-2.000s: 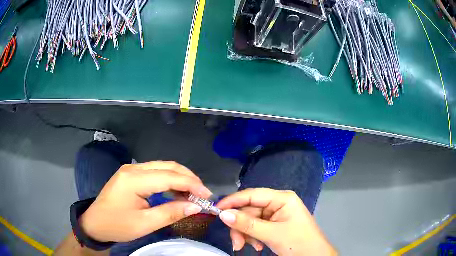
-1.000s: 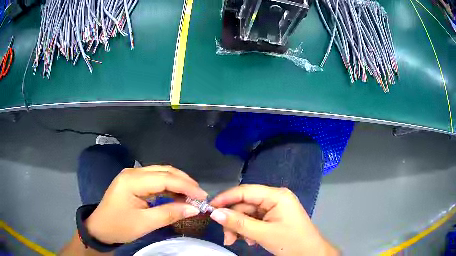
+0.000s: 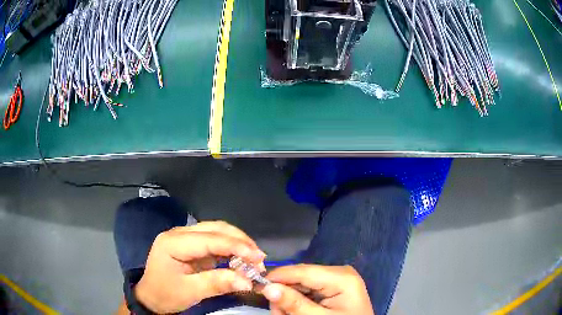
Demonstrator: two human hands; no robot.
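Observation:
My left hand (image 3: 200,264) holds a small clear modular plug (image 3: 244,268) between thumb and fingers over my lap. My right hand (image 3: 320,289) pinches the lower right end of the same small piece, its fingertips close to the left ones. Whether a cable or wire cores enter the plug is too small and blurred to tell. The lower part of my right hand is cut off by the bottom edge.
The crimping machine's clear guard (image 3: 320,40) stands at the bench's back centre, crumpled clear film (image 3: 376,91) below it. Grey cable piles lie left (image 3: 101,52) and right (image 3: 453,55). Orange-handled scissors (image 3: 13,106) lie far left. The bench edge (image 3: 345,154) crosses above my knees.
Both hands and the plug sit lower in the picture, and the plug tilts more steeply. The bench and machine have shifted in view. Both hands keep their hold.

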